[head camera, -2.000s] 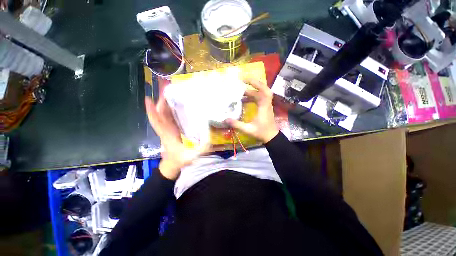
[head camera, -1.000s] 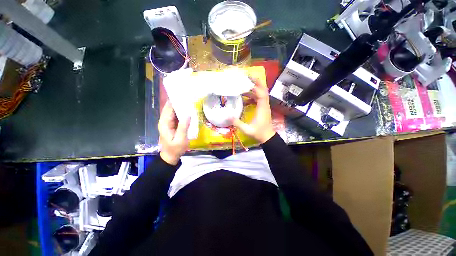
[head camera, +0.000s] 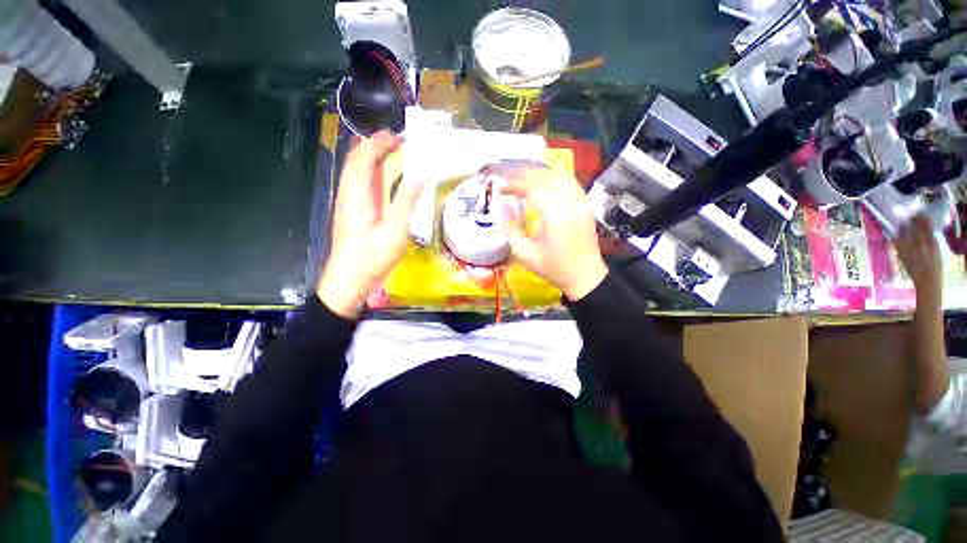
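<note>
A white camera housing with an L-shaped bracket (head camera: 474, 142) lies on the yellow work pad (head camera: 435, 278). Its round shell (head camera: 474, 235) sits inside the bracket's angle, with dark and red wires at its top opening. Thin red leads (head camera: 499, 292) hang from the shell's near side. My left hand (head camera: 371, 223) is beside the bracket's left arm, thumb and fingers apart, with the thumb close to its edge. My right hand (head camera: 557, 228) has its fingertips on the shell's right side by the wires; the fingers partly hide the contact.
Behind the pad are another camera unit (head camera: 373, 104) and an open can (head camera: 520, 51) with a stick. A screw feeder (head camera: 695, 196) and black screwdriver arm (head camera: 721, 175) are at right. A blue crate (head camera: 62, 424) is below left. Another person's hand (head camera: 918, 252) is at far right.
The bracket has turned slightly and shifted. My left hand has moved up and opened off the bracket's arm. My right fingers have moved onto the shell's wires. Another person's arm has appeared at right.
</note>
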